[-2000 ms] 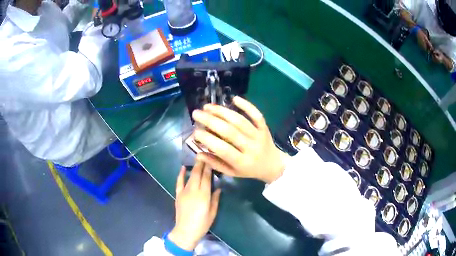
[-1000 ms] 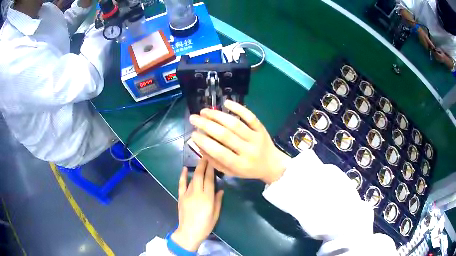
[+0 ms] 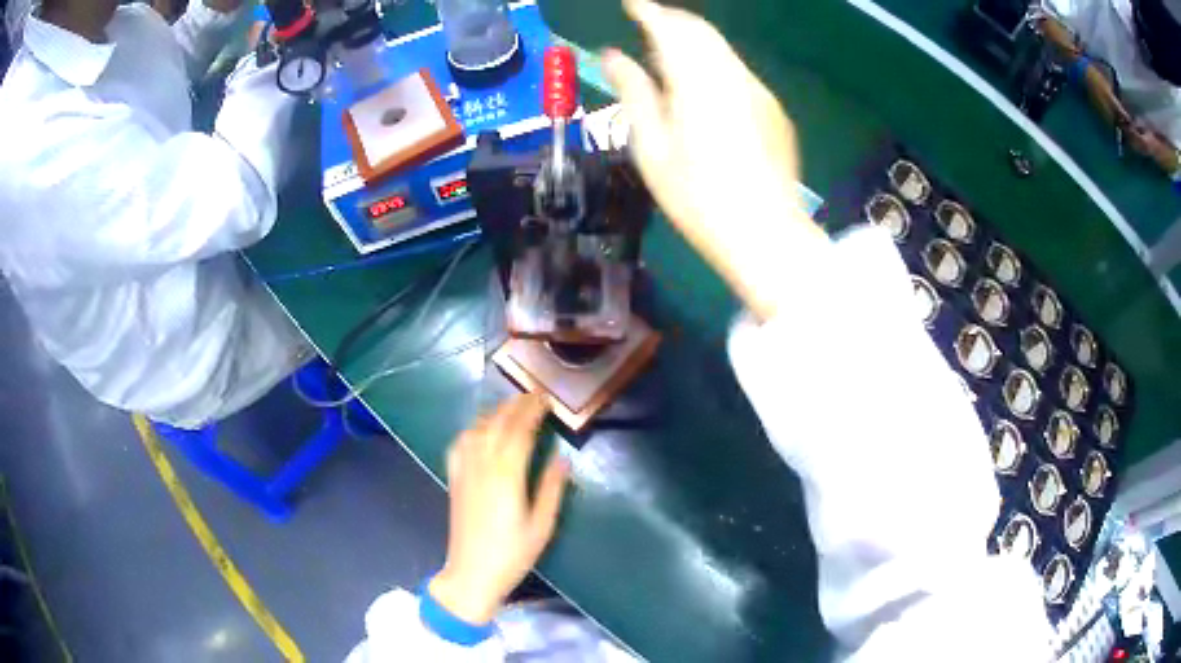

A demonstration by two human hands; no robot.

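Observation:
The black toggle clamp press (image 3: 566,194) stands at the bench edge with its red handle (image 3: 560,83) upright. Its pressing head (image 3: 570,292) is raised over the orange-brown locating fixture (image 3: 589,386), which has a pale top and a dark round area in the middle. Whether a watch case lies there I cannot tell. My left hand (image 3: 499,490) is at the fixture's near left corner, fingers apart, with nothing visible in it. My right hand (image 3: 712,136) is right of the red handle, off it, blurred, fingers apart, with no object visible in it.
A black parts tray (image 3: 1019,324) with rows of watch cases is at the right, partly behind my right sleeve. A blue control box (image 3: 492,117) with another block (image 3: 402,126) stands behind the press. A person in white is at the left. Cables lie left of the press.
My right hand has let go of the press handle and moved up and right. The handle now stands upright and the fixture is uncovered. My left hand has shifted slightly left.

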